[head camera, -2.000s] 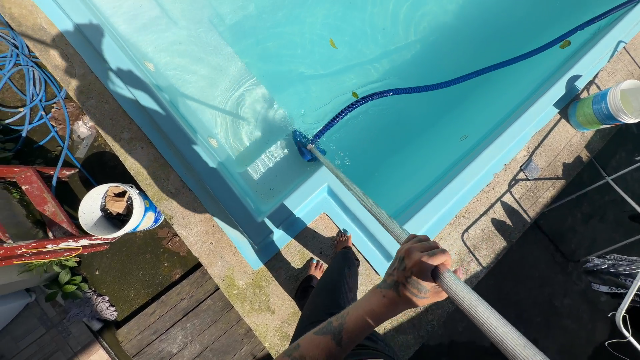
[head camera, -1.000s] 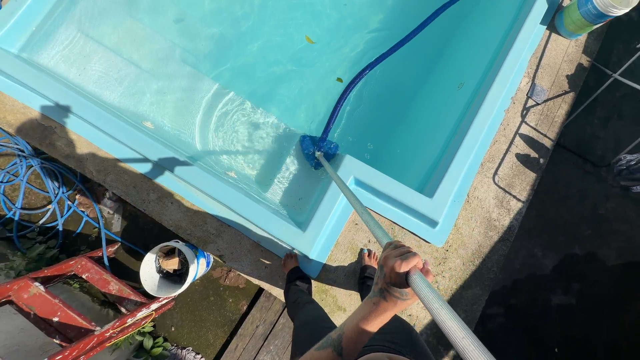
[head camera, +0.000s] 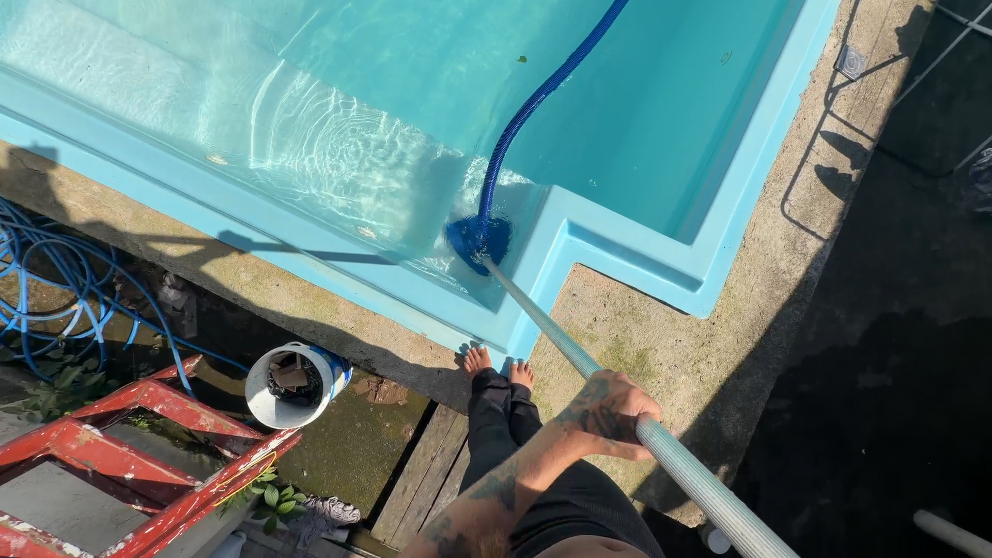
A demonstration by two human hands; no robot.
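Observation:
My left hand (head camera: 612, 415), at the end of a tattooed forearm, is closed around a long ribbed metal telescopic pole (head camera: 709, 496). The pole slants from the lower right corner up to a blue pool vacuum head (head camera: 477, 242) at the inner corner of the light blue pool (head camera: 635, 256). The head is in the water by the pool's steps. A dark blue ribbed hose (head camera: 529, 108) runs up from it through the water and out of the top of the view. My right hand is not in view.
My bare feet (head camera: 500, 364) stand at the pool's corner on the concrete edge (head camera: 395, 360). At left are a white bucket (head camera: 267, 399) with debris, a red metal frame (head camera: 93, 449) with worn paint and a coiled blue hose (head camera: 58, 287). Wooden boards (head camera: 422, 473) lie below.
The view has turned and shifted. My left hand stays closed on the pole, and the vacuum head stays near the pool's inner corner. The white bucket at the upper right has left the view.

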